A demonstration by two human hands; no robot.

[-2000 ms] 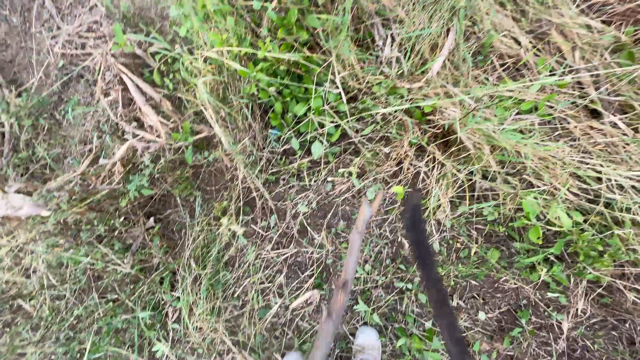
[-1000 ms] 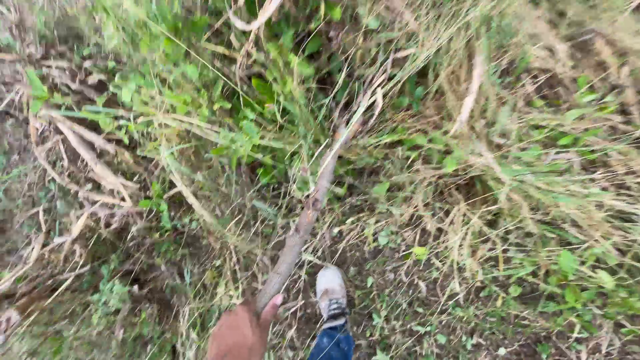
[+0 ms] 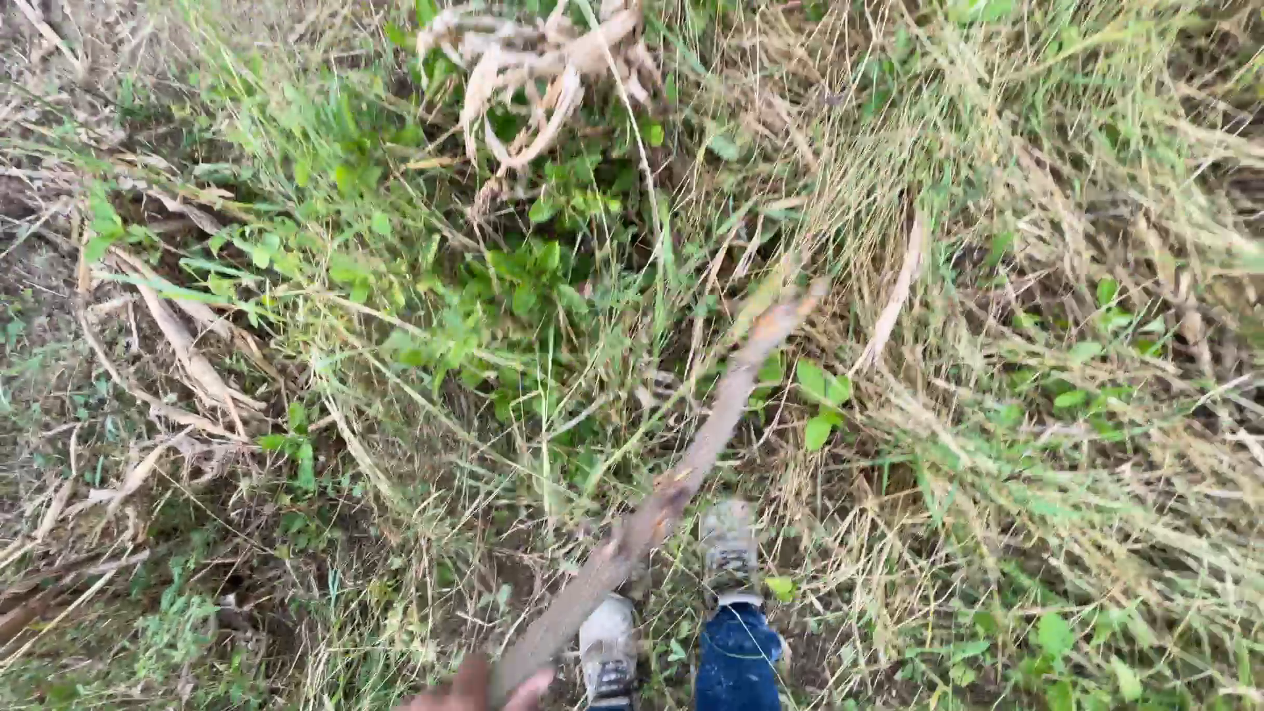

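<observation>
My left hand point(image 3: 479, 688) is at the bottom edge, left of the shoes, closed around the lower end of a rough brown wooden stick point(image 3: 681, 484). Only part of the fingers and the thumb shows. The stick slants up and to the right over the grass, slightly bent, with orange-brown patches along it and a blurred far end. It passes above one pale, dirty shoe point(image 3: 607, 647) and beside the other shoe point(image 3: 729, 548), which is below a blue jeans leg point(image 3: 739, 660). My right hand is out of view.
Dry, curled plant stalks point(image 3: 563, 74) lie at the top. More dry stalks point(image 3: 183, 341) lie at the left over soil. Low leafy weeds point(image 3: 523, 276) grow in the middle, and long, partly dry grass point(image 3: 1047, 474) leans across the right side.
Two seconds ago a dark, long object showed right of the stick; it is out of view now. The stick's far end has swung right since one second ago, and my left hand is lower in view.
</observation>
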